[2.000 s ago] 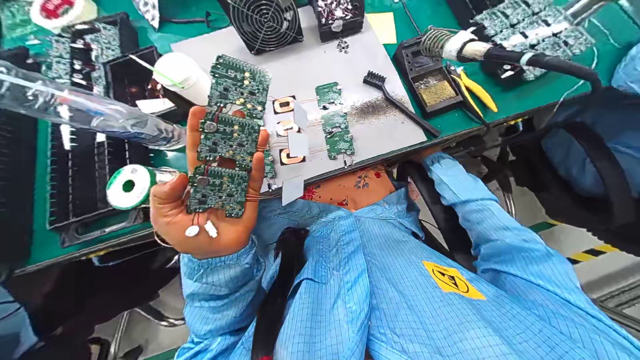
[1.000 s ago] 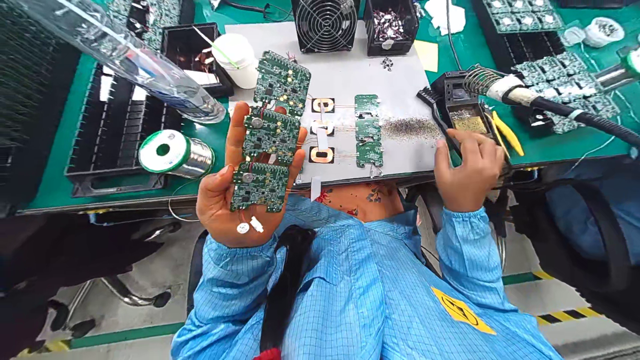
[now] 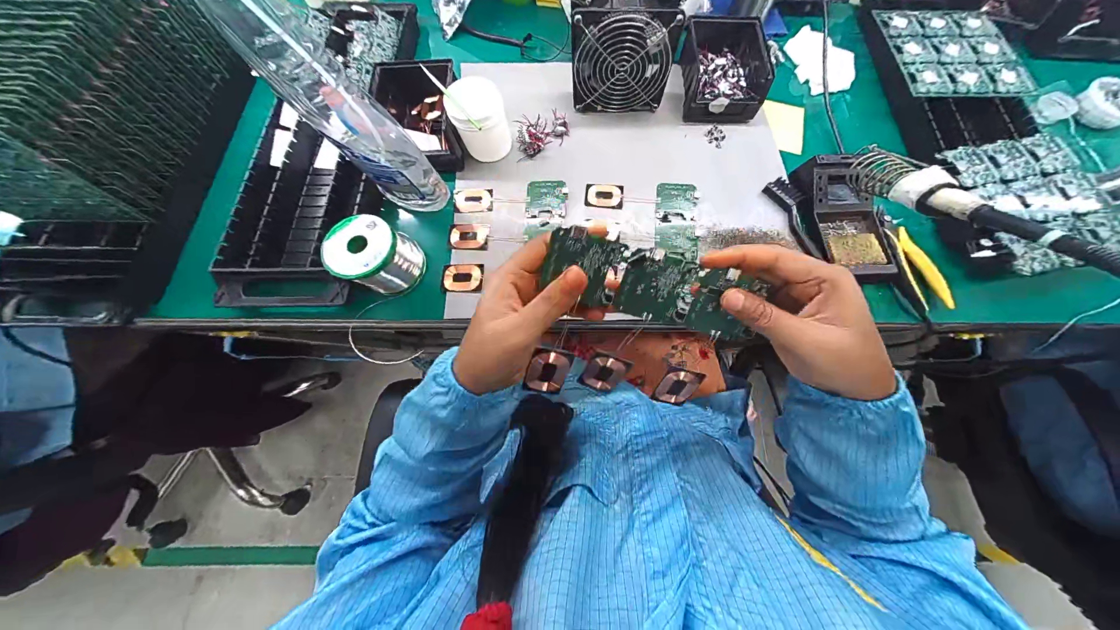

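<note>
Both hands hold a joined strip of green circuit boards (image 3: 652, 287) at the table's front edge. My left hand (image 3: 516, 319) grips its left end, thumb on top; my right hand (image 3: 809, 315) pinches its right end between thumb and fingers. Three copper wire coils on dark squares hang from the strip on thin wires, among them a middle coil (image 3: 605, 371). Beyond the hands, more green boards (image 3: 546, 199) lie on a grey mat, wired to flat coils (image 3: 473, 200). The hands and the strip partly cover these boards.
A solder spool (image 3: 372, 254), a clear plastic bottle (image 3: 350, 122) and a white jar (image 3: 478, 118) are at left. A fan (image 3: 626, 59) and a black parts bin (image 3: 724, 70) stand behind. At right are a brush (image 3: 790, 210), a soldering iron in its coil holder (image 3: 927, 188) and yellow-handled pliers (image 3: 925, 267).
The right hand has come from beside the soldering stand to the strip. The strip, earlier upright in the left hand alone, now lies sideways between both hands, with its coils hanging toward my body.
</note>
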